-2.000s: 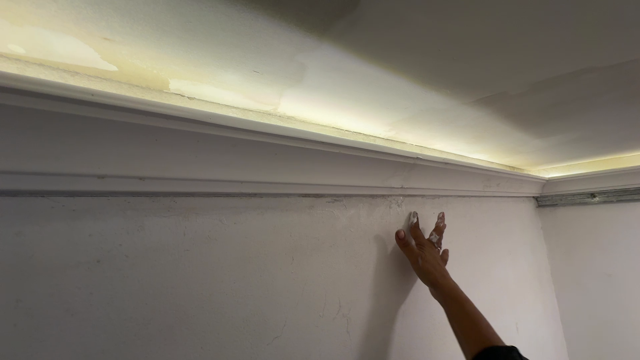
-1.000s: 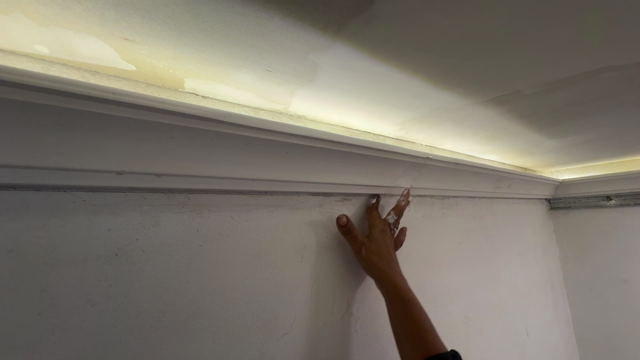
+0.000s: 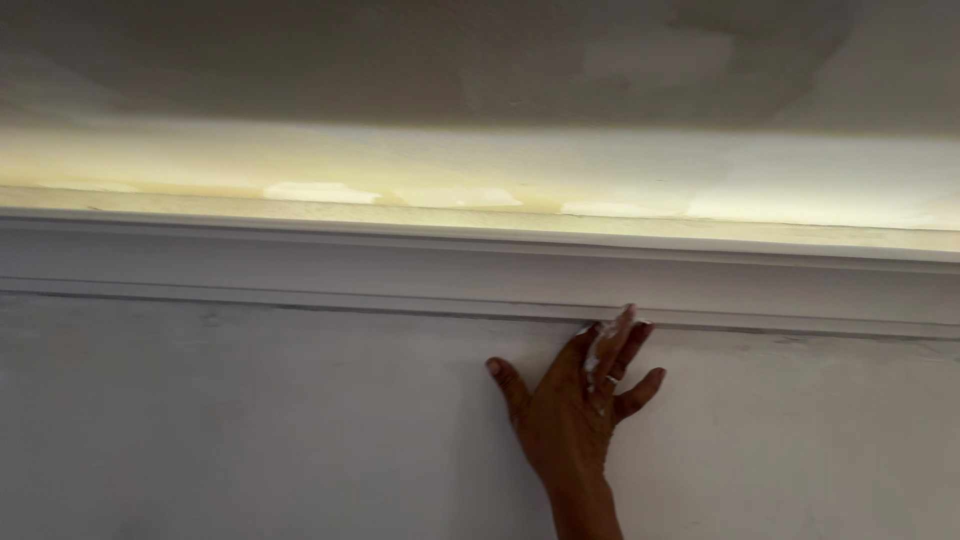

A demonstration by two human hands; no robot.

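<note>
My right hand (image 3: pixel 571 424) is raised against the wall, its back toward me and its fingers spread. White paste coats parts of its fingers, and a ring sits on one of them. The fingertips reach the lower edge of a white cornice moulding (image 3: pixel 420 266), where it meets the wall (image 3: pixel 262 420). Nothing is held in this hand. A thin dark line runs along that joint on both sides of the fingers. My left hand is out of view.
Above the cornice, a yellowish glow lights a strip of the ceiling (image 3: pixel 525 67), which has pale patches near the cornice ledge. Grey smudges mark the wall just below the moulding.
My right hand has moved left along the wall, and its fingertips have risen from below the cornice to its lower edge. The view has turned left, so the room's corner no longer shows.
</note>
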